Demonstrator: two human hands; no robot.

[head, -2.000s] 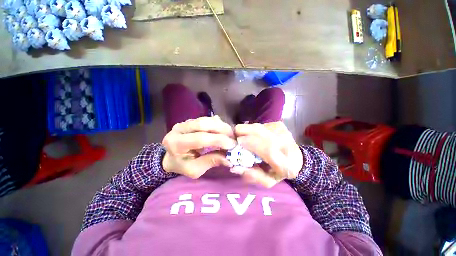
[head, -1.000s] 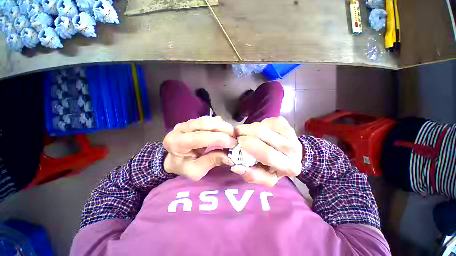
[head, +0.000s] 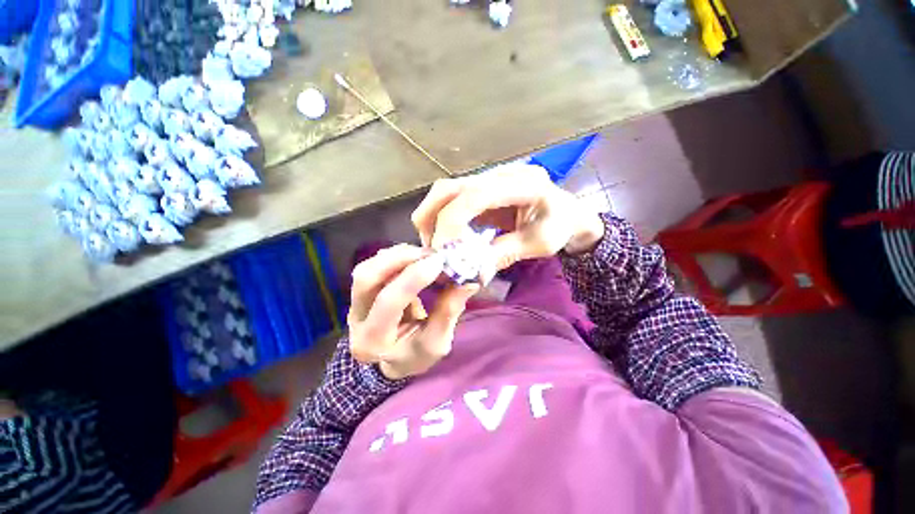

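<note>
A small whitish moulded piece (head: 464,263) is held in the fingertips of both hands, above my lap and just off the bench edge. My left hand (head: 399,306) grips it from the left. My right hand (head: 517,216) grips it from the right and above. The fingers hide part of the piece. A tan stick (head: 406,134) with a pale tip lies on the bench, its tip end over a brown board (head: 346,118). A round white spot (head: 311,101) is on that board. Pale blue-white assemblies (head: 161,166) stand in rows left of the board.
A blue tray (head: 118,50) holds pieces at the back left; dark small parts (head: 176,38) lie beside it. A yellow-black knife (head: 713,27) and labelled block (head: 629,32) lie at the right. Red stools (head: 768,251) and people's clothing flank me.
The view has turned and shifted left, bringing the white spot, stick tip and blue tray in. Both hands still hold the piece; my right hand is raised higher and the piece shows between the fingertips.
</note>
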